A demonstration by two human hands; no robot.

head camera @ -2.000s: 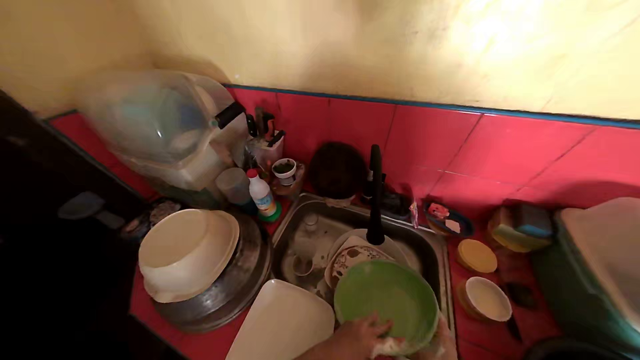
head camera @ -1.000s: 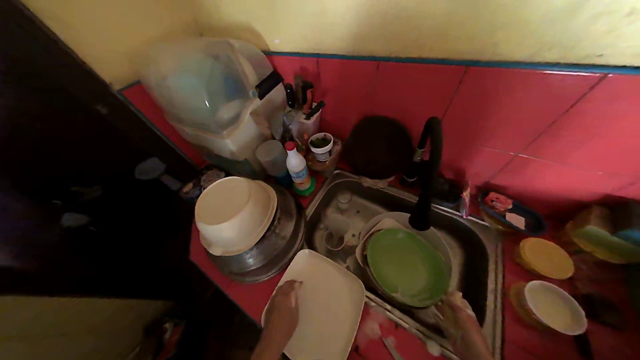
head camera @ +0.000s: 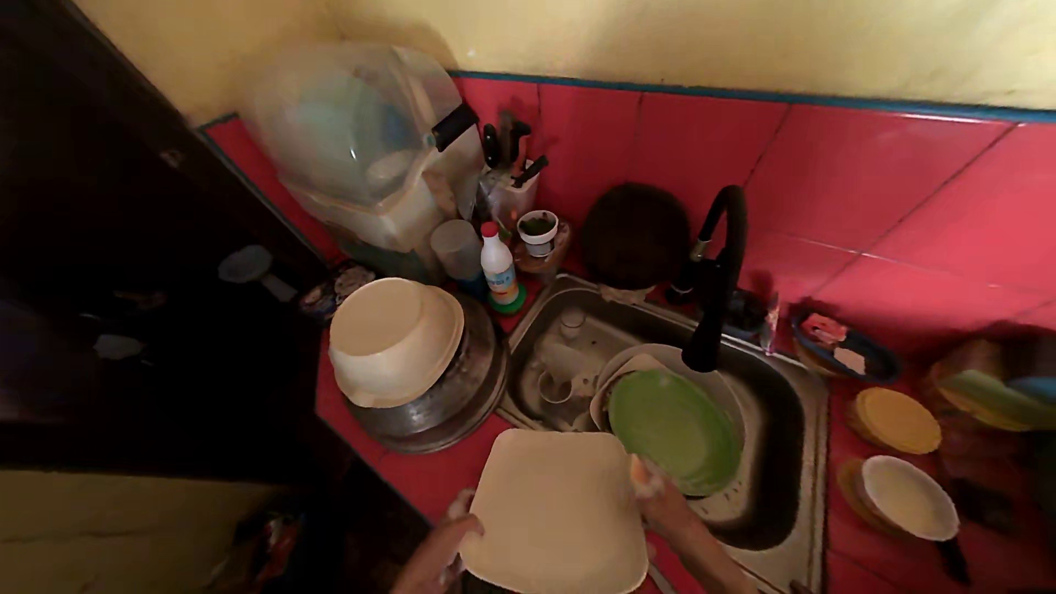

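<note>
A cream square plate is gripped at its left edge by my left hand. Beside its upper right edge, my right hand holds a small orange sponge. The green oval plate lies on other dishes in the steel sink, just beyond my right hand. A clear glass lies in the sink's left part.
An upturned cream bowl rests on metal pans left of the sink. Behind are a white bottle with a red cap and a knife holder. The black faucet arches over the sink. A white-topped pan stands right.
My right hand has left the green plate, which it held two seconds ago and touched one second ago. The cream plate, lying flat by the sink before, is now held in my left hand.
</note>
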